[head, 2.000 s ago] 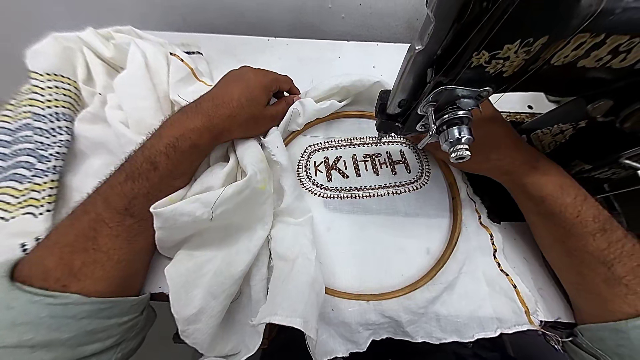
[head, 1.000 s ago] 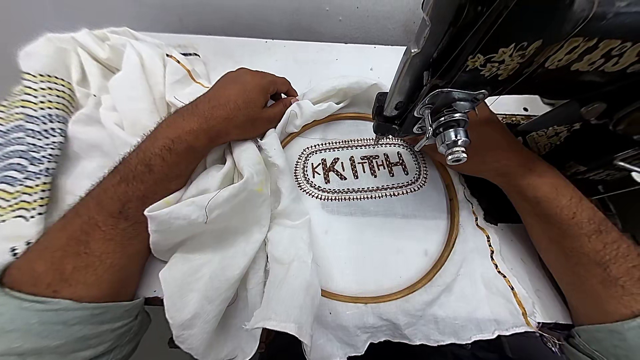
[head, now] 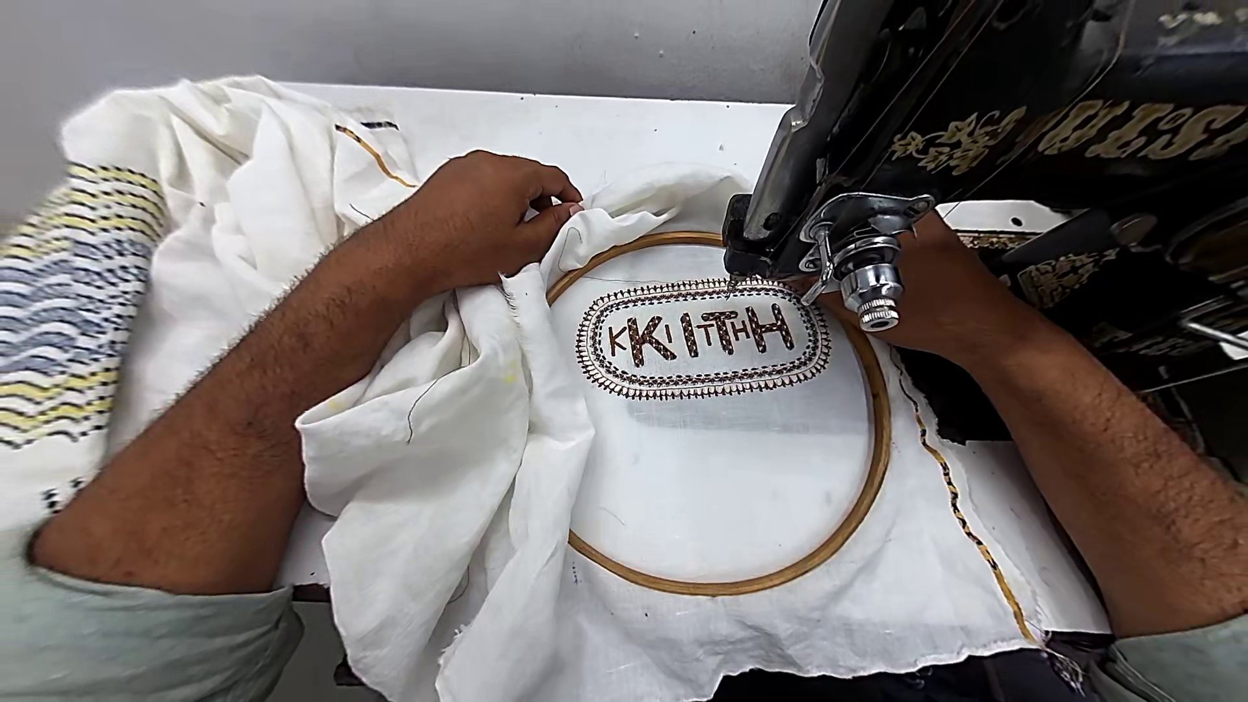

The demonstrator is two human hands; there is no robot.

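White cloth (head: 721, 487) is stretched in a round wooden embroidery hoop (head: 882, 429) beneath the head of a black sewing machine (head: 829, 117). Brown stitched letters inside an oval border (head: 704, 395) mark the upper half of the hooped cloth. At the hoop's upper left, my left hand (head: 497, 219) pinches the bunched white cloth between thumb and fingers. My right hand (head: 926, 292) rests by the hoop's upper right edge, partly behind the machine's metal thread tension knob (head: 873, 283); its fingertips are hidden. The needle area is near the oval's top edge.
A heap of white cloth (head: 244, 175) with yellow, grey and black wavy stitching lies at the left on the white table (head: 585, 136). Loose folds of cloth (head: 419, 439) hang over the hoop's left side. A grey wall stands behind.
The hooped cloth with its oval border has shifted slightly left relative to the machine head. Both hands keep nearly the same places at the hoop.
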